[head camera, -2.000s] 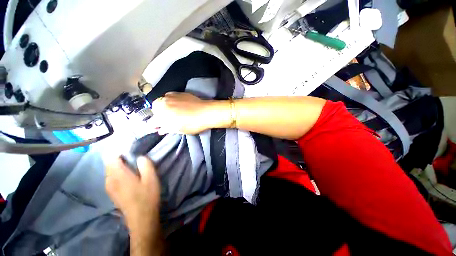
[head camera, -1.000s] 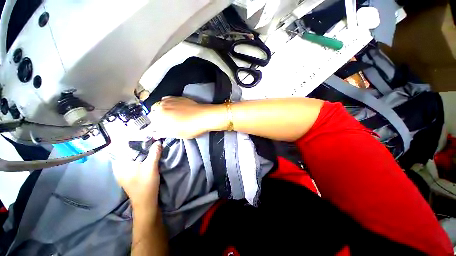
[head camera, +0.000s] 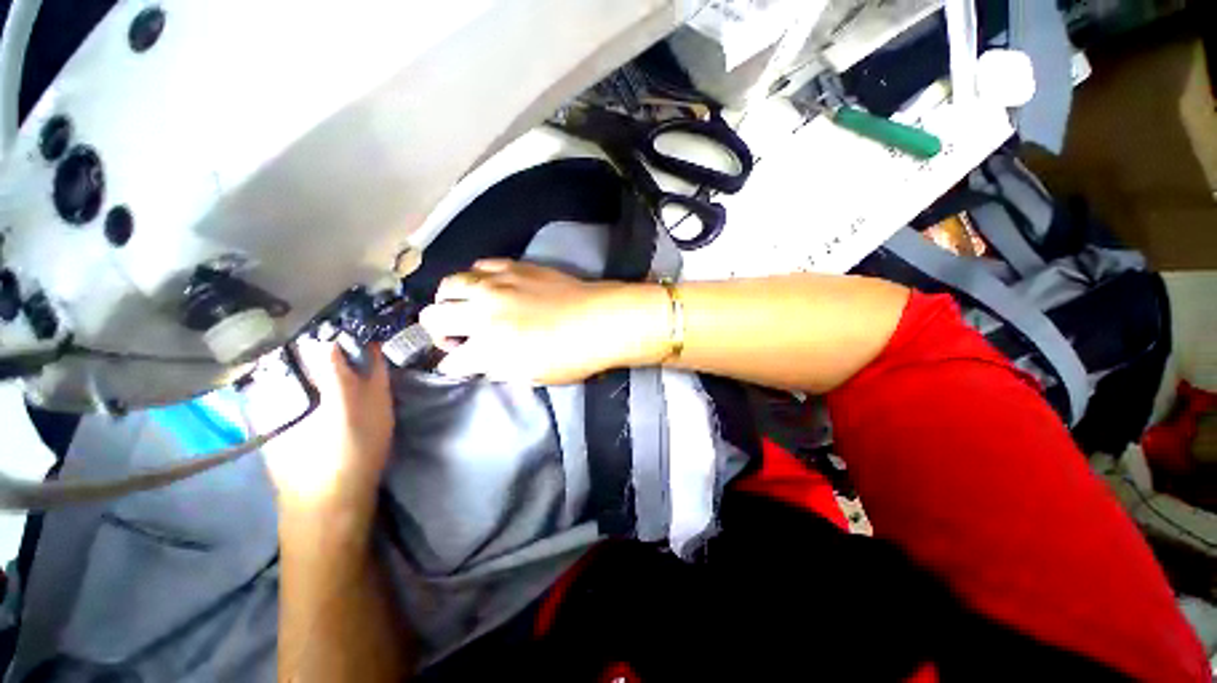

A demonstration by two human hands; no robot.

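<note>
A grey garment body (head camera: 474, 467) with black sections and a pale frayed strip (head camera: 693, 467) lies under the white sewing machine (head camera: 307, 120) and hangs over the lap. My left hand (head camera: 330, 427) is at the left of the presser foot area (head camera: 380, 320), its fingertips up against the machine parts and partly washed out by glare. My right hand (head camera: 534, 324) lies on the cloth just right of the needle area, fingers bent and holding the cloth edge. The needle itself is hidden.
Black-handled scissors (head camera: 694, 160) lie on the table behind the cloth, with a green-handled tool (head camera: 886, 132) to their right. A bright blue object (head camera: 200, 422) is left of the needle. A grey-and-black heap (head camera: 1054, 287) lies at the right, near a cardboard box (head camera: 1134, 147).
My left hand has moved up and left to the presser foot area. My right hand stays beside the needle area with its fingers more bent. The view has shifted slightly.
</note>
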